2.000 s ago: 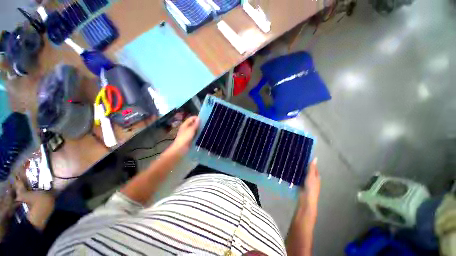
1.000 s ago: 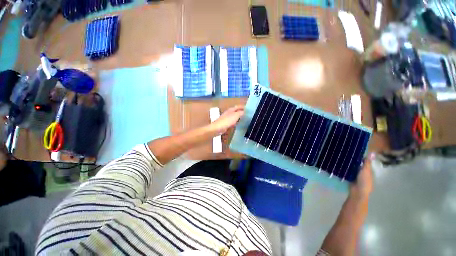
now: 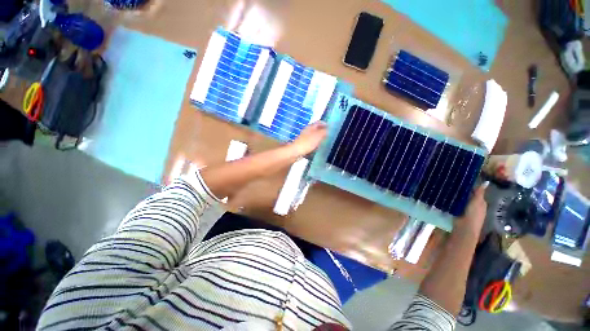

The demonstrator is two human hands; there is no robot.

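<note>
A pale blue-green carrier sheet [image 3: 362, 187] is held over the brown bench, tilted down to the right. On it lies a row of dark navy solar cells [image 3: 404, 161] with thin silvery lines. My left hand [image 3: 310, 139] grips the sheet's left edge. My right hand [image 3: 475, 203] grips its right edge, the fingers partly hidden. Two stacks of bright blue solar cells [image 3: 236, 77] with white strips lie just beyond my left hand. Whether the sheet touches the bench cannot be told.
A phone [image 3: 363, 41] and a small dark blue cell stack [image 3: 416, 79] lie beyond the sheet. A flat blue-green sheet [image 3: 139, 103] is at left. A drink cup [image 3: 528, 169], scissors [image 3: 495, 297] and a black case are at right. White strips [image 3: 292, 186] and silvery ribbon lie near the front edge.
The view has swung from the floor beside the bench to over the bench. The held sheet has come from beside the bench to above it, still in both hands.
</note>
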